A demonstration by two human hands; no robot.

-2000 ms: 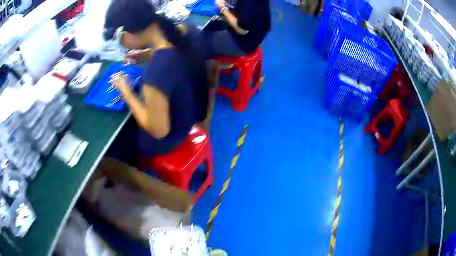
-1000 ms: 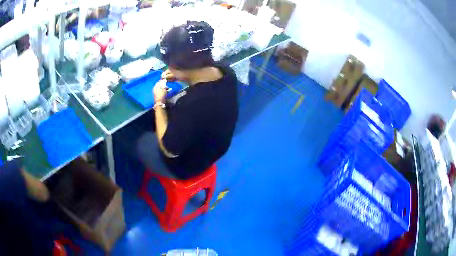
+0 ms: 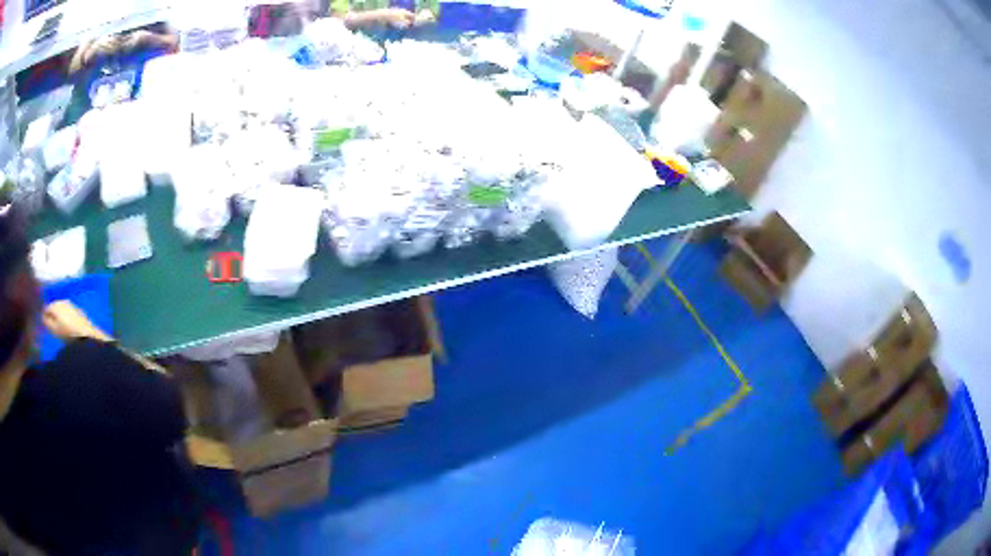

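Note:
A clear tub of white pieces with thin sticks poking up (image 3: 573,539) is at the bottom edge of the view, cut off by it. No hand of mine shows; whatever holds the tub is hidden below the edge. Ahead is a long dark green bench (image 3: 380,291) heaped with clear plastic bags and tubs of parts (image 3: 402,185). A stack of white trays or tubs (image 3: 281,239) stands near its front edge, beside a small red item (image 3: 225,267).
A person in dark clothes (image 3: 98,456) sits at the left by a blue tray (image 3: 82,304). Open cardboard boxes (image 3: 285,467) stand under the bench. More cartons (image 3: 886,369) line the right wall. Blue crates (image 3: 902,500) are at the lower right. Blue floor shows between.
The view has moved forward along the aisle and turned. The seated person is now at the left edge, and the bench's far end has come into view. The tub stays at the bottom edge.

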